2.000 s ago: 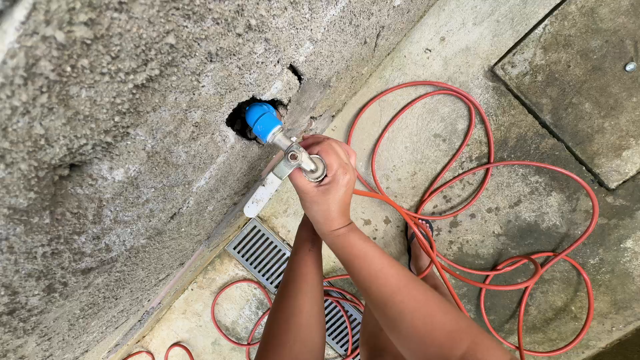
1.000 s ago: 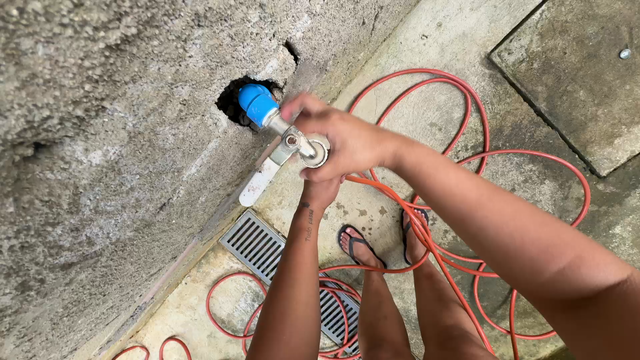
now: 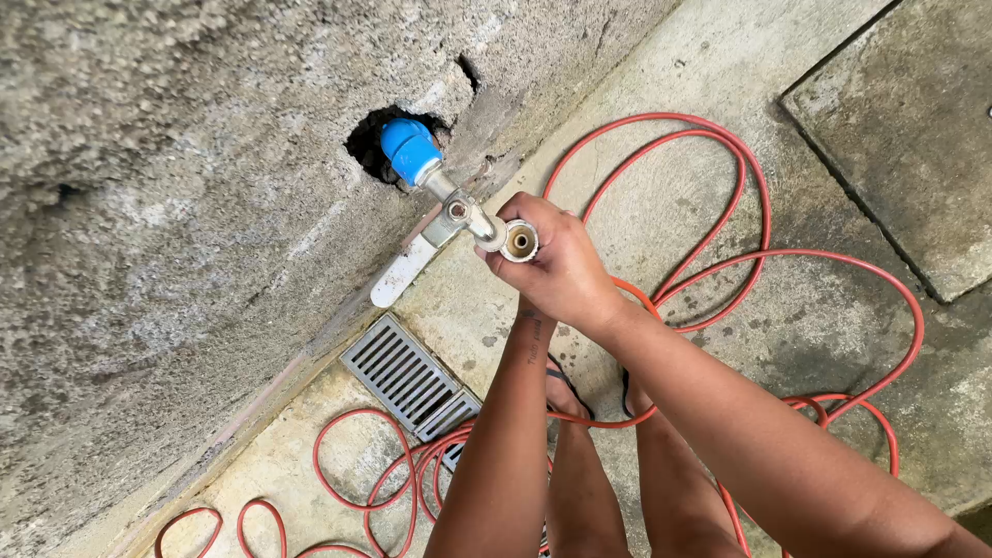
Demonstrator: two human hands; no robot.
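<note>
A metal ball-valve tap [image 3: 457,211] with a pale lever handle [image 3: 403,271] sticks out of a blue pipe fitting [image 3: 411,149] in a hole in the rough wall. My right hand [image 3: 570,260] is closed around a round hose connector [image 3: 520,241], its hollow end facing up. The connector sits right beside the tap's spout [image 3: 490,232]; whether they touch or are joined, I cannot tell. Behind my right hand, my left hand is mostly hidden, with only its tattooed wrist [image 3: 535,318] clear below. Orange-red hose [image 3: 639,294] emerges from behind my right hand.
Loops of red hose [image 3: 763,209] lie on the concrete floor to the right, and more coils [image 3: 364,508] at the lower left. A grey drain grate [image 3: 401,372] lies near the wall. A concrete slab [image 3: 899,147] is at the upper right. My sandalled feet [image 3: 564,391] stand below.
My right hand's fingers, spread and blurred over the tap's outlet a second ago, are now closed around the connector. My left hand has gone farther out of sight behind the right.
</note>
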